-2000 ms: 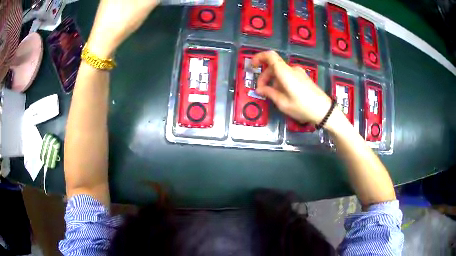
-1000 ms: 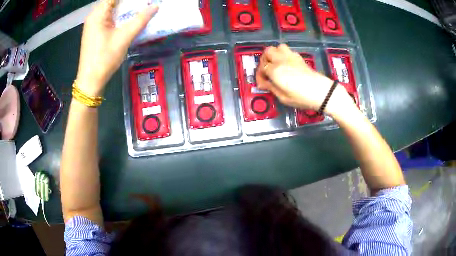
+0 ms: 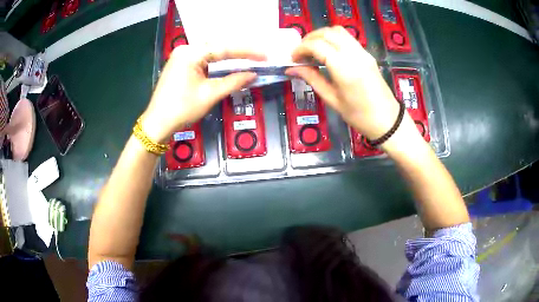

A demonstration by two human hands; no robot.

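The white label strip [image 3: 236,26] hangs above the tray, its lower edge bent over between my hands. My left hand [image 3: 188,88] grips the strip's left part between thumb and fingers. My right hand [image 3: 348,82] pinches its right part; whether a separate label is at the fingertips cannot be told. Below lies the clear blister tray [image 3: 257,171] with two rows of red units, such as the red unit [image 3: 245,128] and another red unit [image 3: 308,125]. Each shows a black ring and silver-white parts. The strip and my hands hide the upper parts of several units.
A smartphone [image 3: 61,115] lies at the left, beside a pink fan [image 3: 22,130]. A small white box [image 3: 33,72] stands behind them. White paper pieces [image 3: 39,197] and a green-and-white striped item [image 3: 57,214] lie below. More red units [image 3: 49,21] show at the far left.
The strip has come down and forward between my hands. My left hand moved right and down; my right hand left the unit and took hold of the strip. The tray first shifted left, then slightly right.
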